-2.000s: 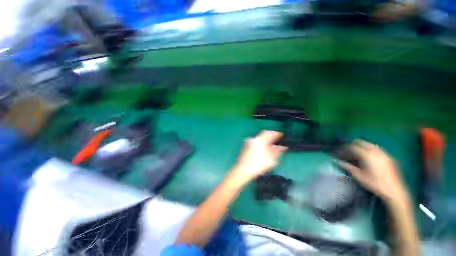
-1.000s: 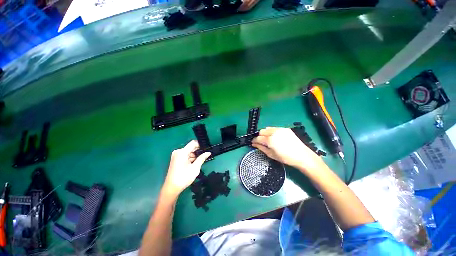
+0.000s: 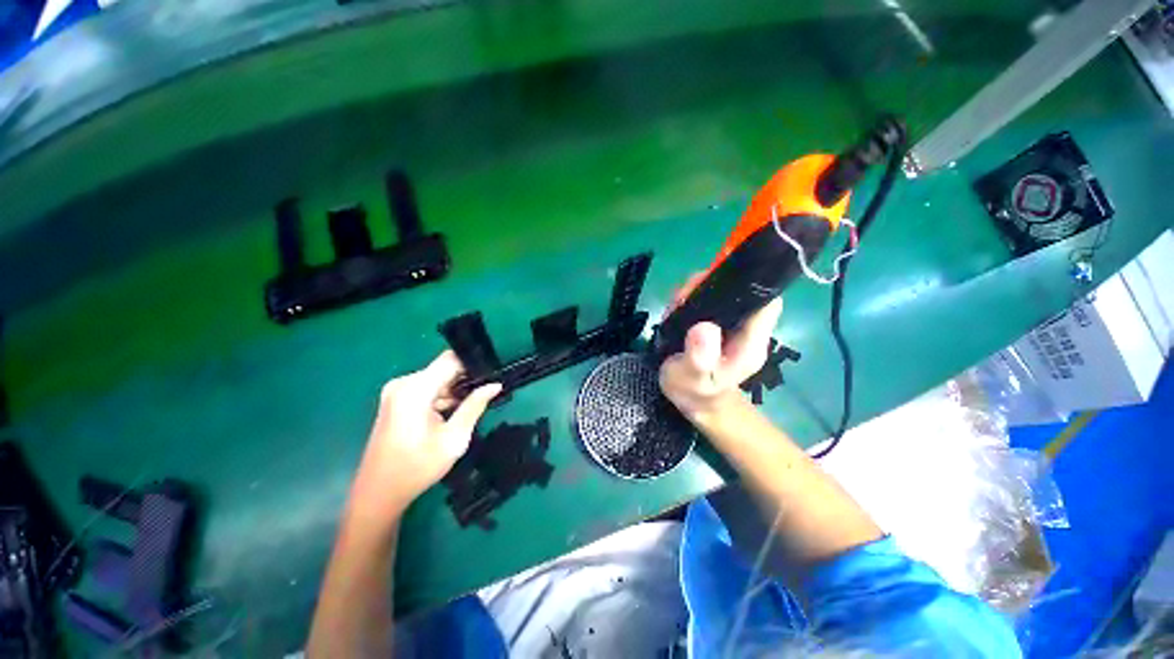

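My left hand (image 3: 419,431) grips the left end of a black three-pronged bracket (image 3: 554,358), prongs pointing away from me. My right hand (image 3: 721,354) is closed around a black and orange electric screwdriver (image 3: 760,258), its orange rear up and away from me. The screwdriver's tip is not clearly visible; its front end is near the bracket's right end and above the round dish (image 3: 618,418). Dark screws lie in the dish's right part. Small black pieces (image 3: 500,474) lie in a heap left of the dish, and more pieces (image 3: 770,370) lie to its right.
Another three-pronged bracket (image 3: 358,273) lies at the upper left. Black parts (image 3: 152,554) lie at the lower left. The black cord (image 3: 839,335) hangs right of my right hand. A metal post (image 3: 1017,97), a cooling fan (image 3: 1045,196), a carton (image 3: 1094,345) and clear plastic bags (image 3: 985,496) are on the right.
My right hand has let go of the bracket's right end and taken hold of the screwdriver, which lay on the bench at right. My left hand still holds the bracket. The view has shifted.
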